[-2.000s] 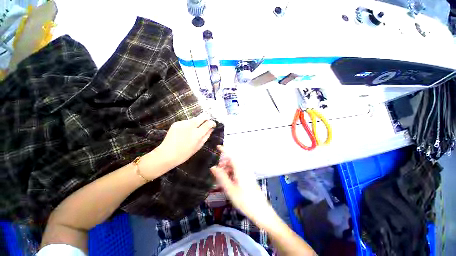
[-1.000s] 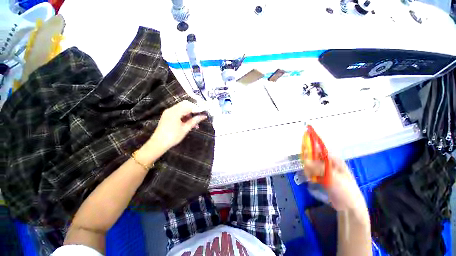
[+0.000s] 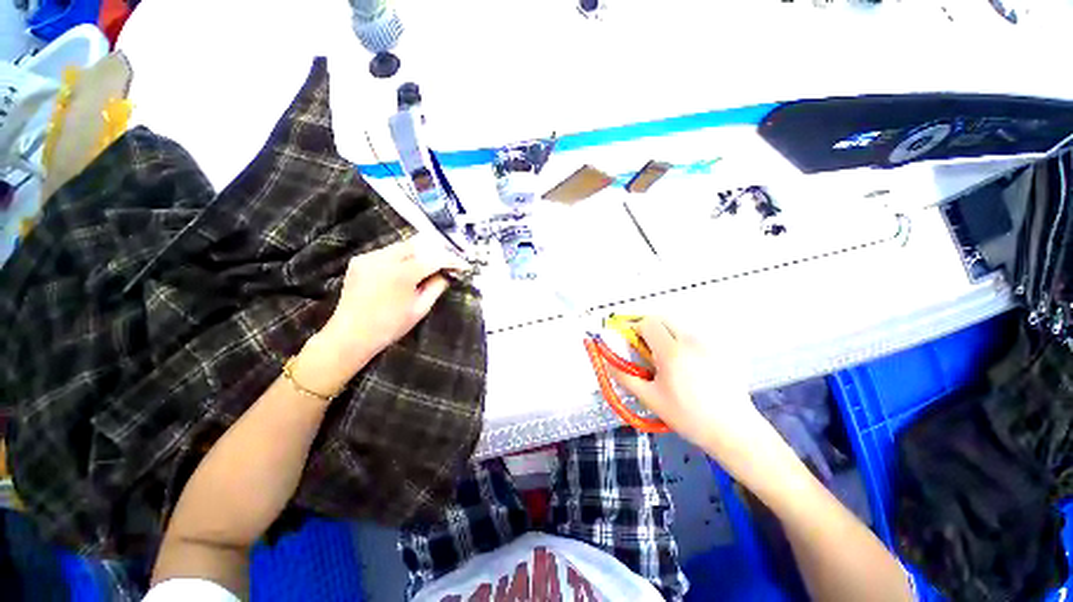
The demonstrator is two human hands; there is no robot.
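Observation:
The dark plaid garment (image 3: 259,271) is heaped on the left of the table and hangs over its front edge. My left hand (image 3: 394,288) pinches its right edge just in front of the presser foot (image 3: 477,241). My right hand (image 3: 682,382) holds the scissors (image 3: 618,382) with red-orange and yellow handles. The scissors point left toward the pinched edge, a short way to its right. Their blades are hard to make out against the white table, and I cannot tell whether they touch anything.
The white machine head with a blue stripe and black control panel (image 3: 918,135) runs across the back. A thin grey stick (image 3: 642,228) lies right of the needle. A measuring strip (image 3: 541,426) lines the front edge. Blue crates (image 3: 930,376) with dark cloth stand below right.
My right hand has picked up the scissors from the table and carried them left toward the needle area. My left hand stays on the cloth edge. The view has shifted a little.

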